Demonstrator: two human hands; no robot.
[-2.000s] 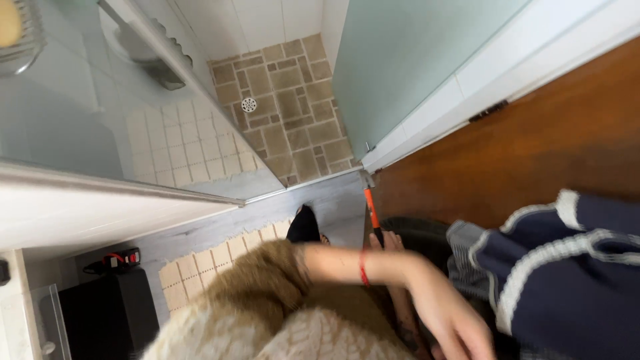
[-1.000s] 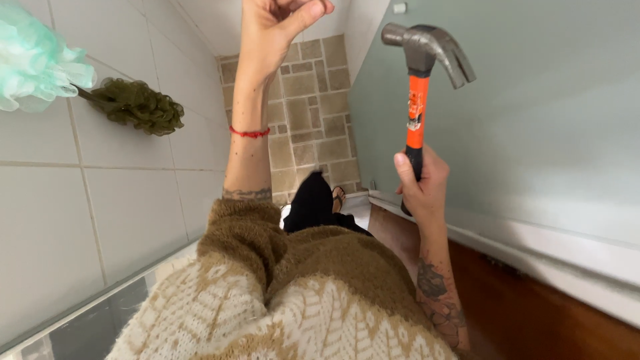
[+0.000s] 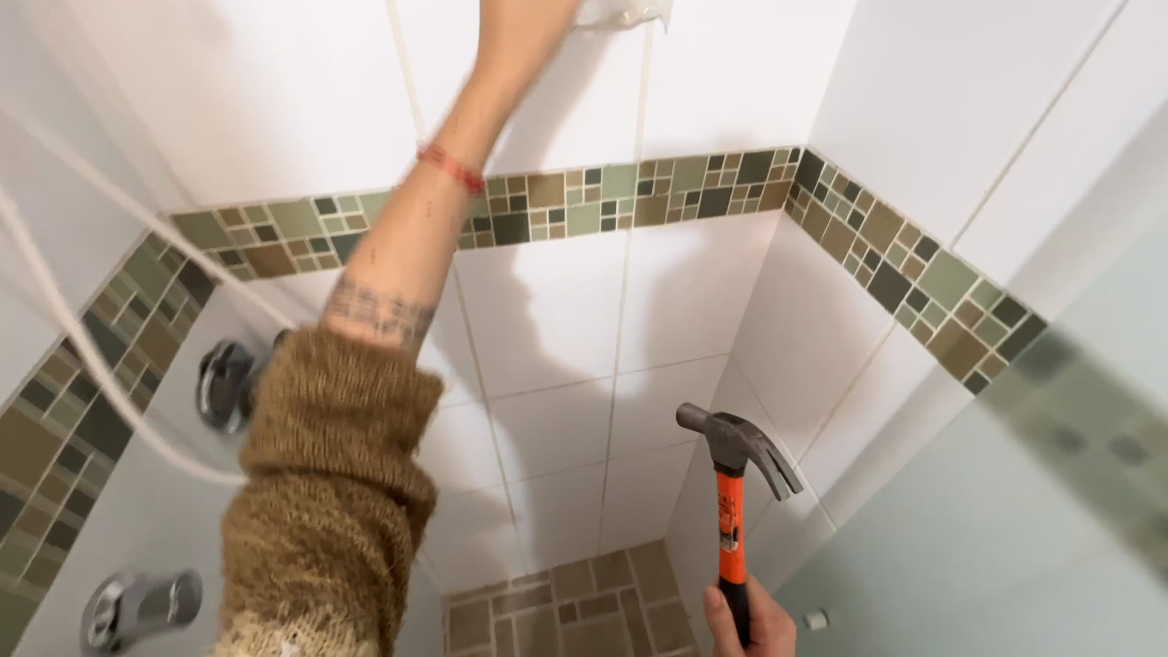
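My left arm, in a brown knit sleeve with a red bracelet at the wrist, reaches up across the tiled wall. The back of my left hand [image 3: 529, 32] is cut off by the top edge, so its fingers are hidden. Beside it on the wall is a pale, shiny thing [image 3: 630, 13] with an uneven lower edge, too cropped to name. At the lower right, my right hand [image 3: 753, 620] grips the black lower handle of a claw hammer [image 3: 730, 511]. The hammer stands upright, its steel head up and its claw to the right.
White wall tiles [image 3: 547, 319] carry a green and brown mosaic band [image 3: 675, 192]. At left are a pale shower hose [image 3: 100, 365] and chrome fittings, one a tap knob [image 3: 224, 383]. A frosted glass panel [image 3: 985, 547] stands at right, above brown floor tiles [image 3: 557, 620].
The view has swung from the floor up to the shower wall. My left hand has reached up beside the pale thing. My right hand still holds the hammer, as one second ago.
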